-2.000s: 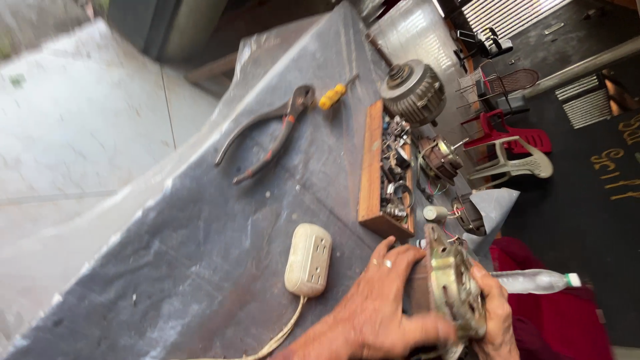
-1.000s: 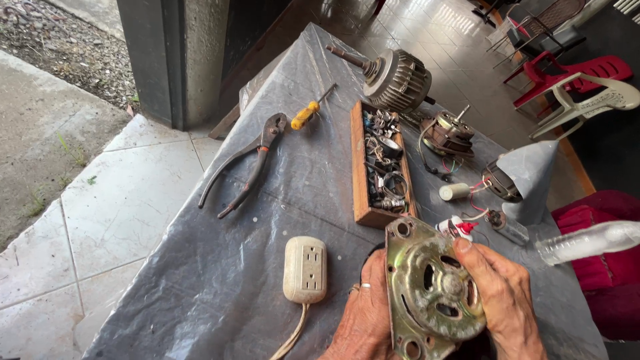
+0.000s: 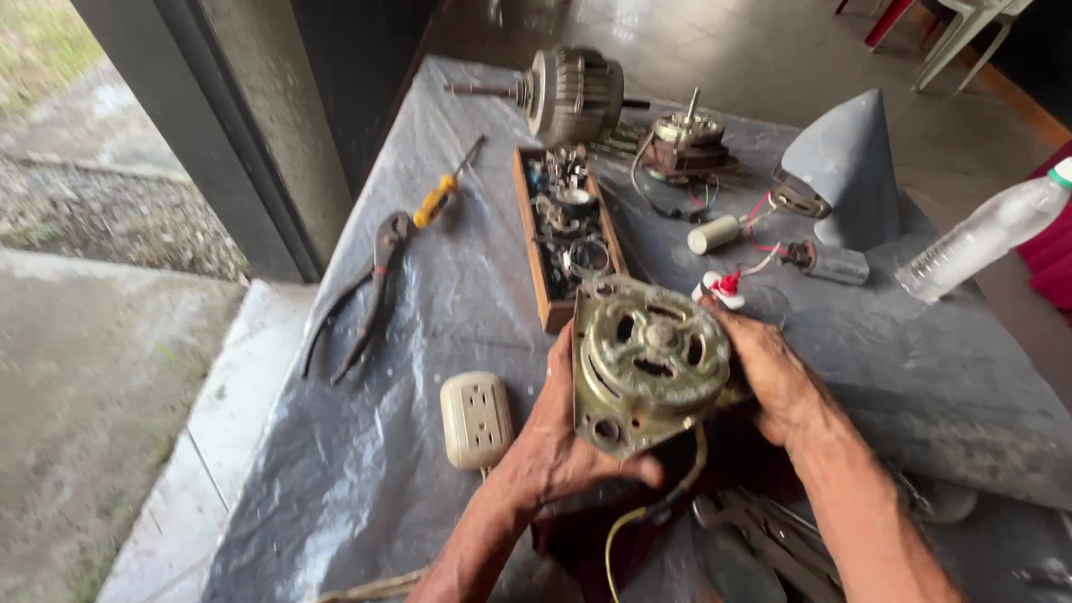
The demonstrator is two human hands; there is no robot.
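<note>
Between my two hands is an electric motor with a stamped metal end cover, its slotted face turned up toward me. My left hand grips its left and lower side; my right hand holds its right side. A cable with a yellow wire hangs beneath it. Just beyond the motor lies a wooden box filled with small metal parts. A beige power outlet block rests left of my left hand. Beyond my right hand is a small white bottle with a red cap.
Slip-joint pliers and a yellow-handled screwdriver lie left. At the back are a large motor and a smaller one. Capacitors, a grey cone-shaped piece and a clear plastic bottle stand or lie right. Metal tools lie low right.
The view has turned. The motor's slotted face, edge-on two seconds ago, now shows fully. My right hand has shifted from the cover's top to its right side; both hands still hold the motor.
</note>
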